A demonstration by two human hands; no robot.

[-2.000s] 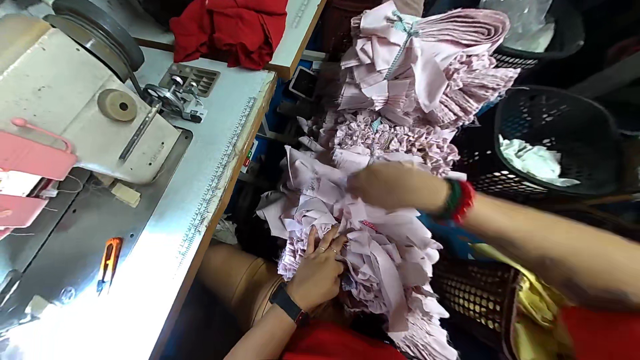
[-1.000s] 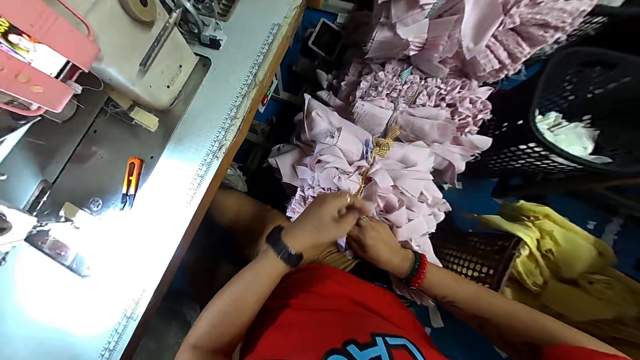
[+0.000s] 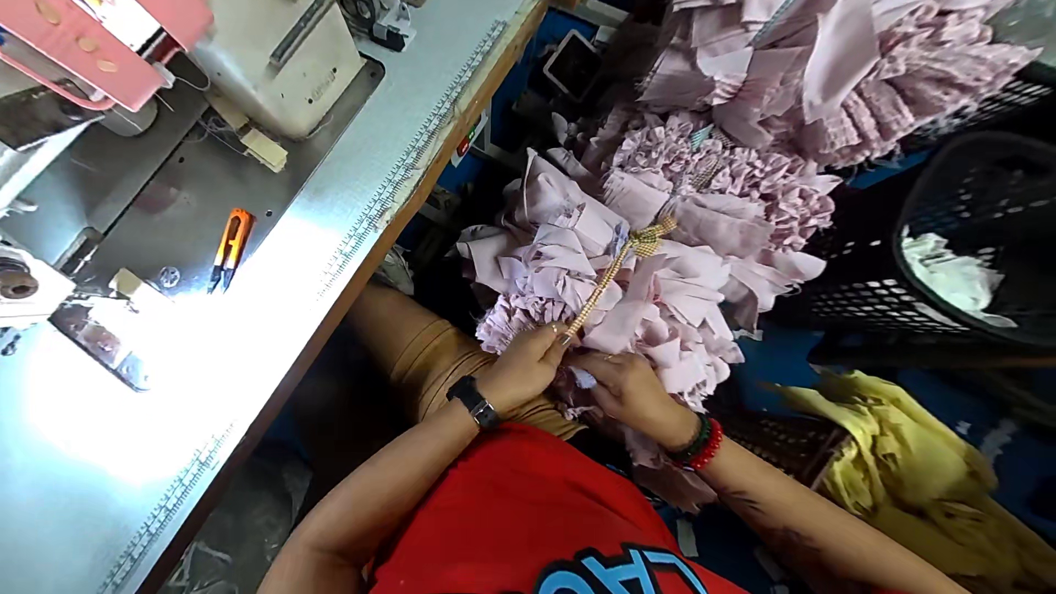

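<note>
A bundle of pink ruffled fabric pieces (image 3: 660,305) lies against my lap, with a yellow braided tie (image 3: 606,280) running over it from a knot near its upper middle. My left hand (image 3: 524,367), wearing a black watch, pinches the lower end of this tie and pulls it taut. Close beside it, my right hand (image 3: 631,392), with green and red bead bracelets, has its fingers bent at the bundle's lower edge; what they hold is partly hidden. Beyond are more pink fabric bundles (image 3: 792,82), bound with a greyish tie.
At left, a sewing machine (image 3: 280,74) stands on a table (image 3: 289,322) with printed rulers along its edge. Orange-handled thread snips (image 3: 231,247) lie there. To the right are a black perforated basket (image 3: 874,280) holding white cloth (image 3: 953,276) and yellow fabric (image 3: 899,445) over a brown basket.
My right hand has come down from over the bundle to beside my left hand. The yellow tie, unseen in the oldest frame, now stretches straight to my left hand. The view has shifted.
</note>
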